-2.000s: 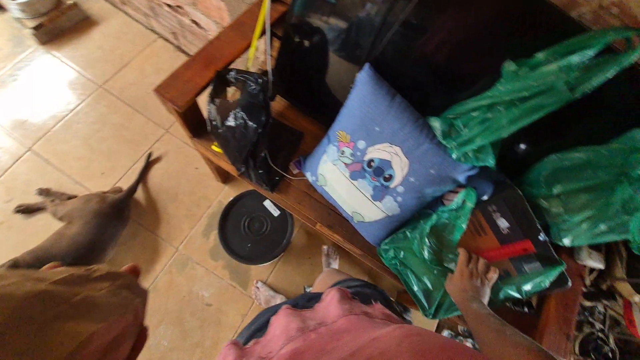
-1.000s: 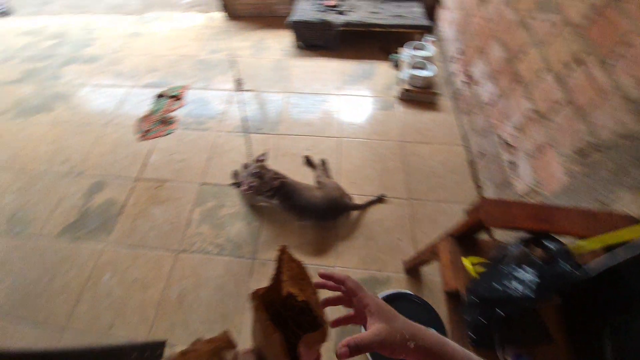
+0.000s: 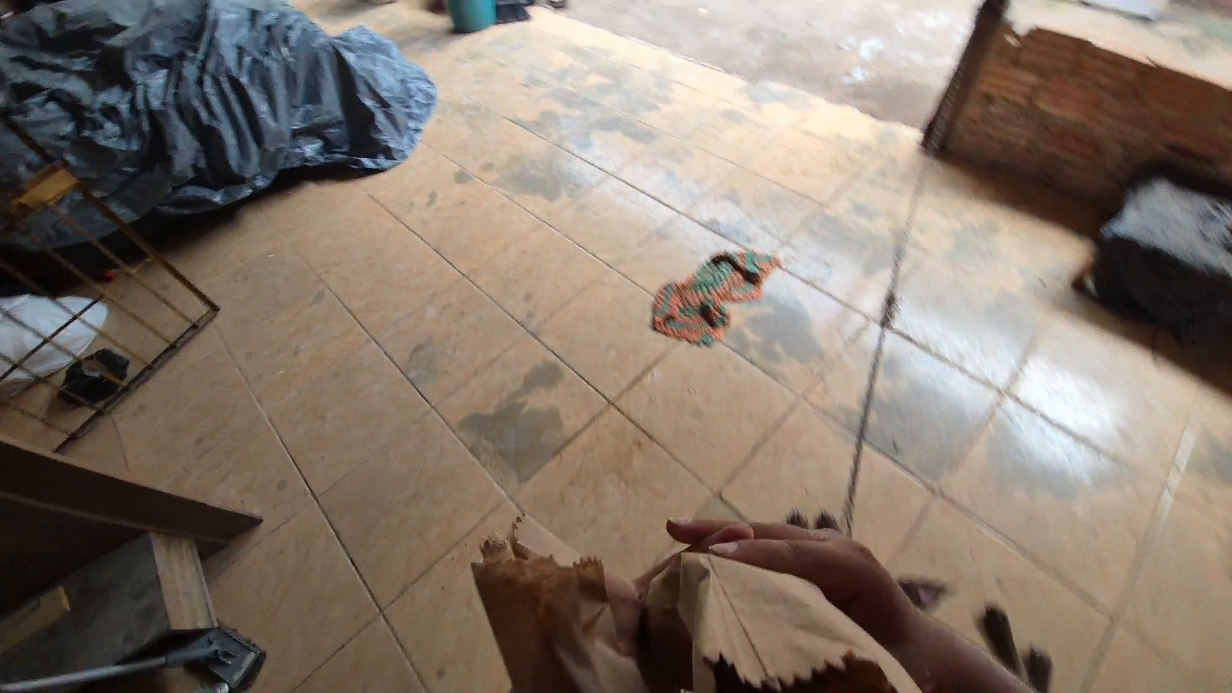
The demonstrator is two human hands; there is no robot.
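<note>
Two brown paper bags with jagged top edges are at the bottom centre. The left paper bag (image 3: 544,616) stands upright beside the right paper bag (image 3: 760,611), whose top is folded over. My right hand (image 3: 818,568) lies on the right bag with its fingers bent over the paper's upper edge. Of my left hand (image 3: 624,608) only a small patch of skin shows between the bags; the paper hides its fingers.
A striped cloth (image 3: 712,294) lies on the tiled floor. A rope (image 3: 881,356) runs to an animal, whose paws (image 3: 1006,640) show at lower right. Grey plastic sheeting (image 3: 221,106), a metal rack (image 3: 125,231) and wooden furniture (image 3: 106,500) are at left; a dark block-shaped object (image 3: 1169,250) is at right.
My right hand was at a green plastic bag two seconds ago, then hung open beside a paper bag; now it touches the paper. The view has swung left, off the bench.
</note>
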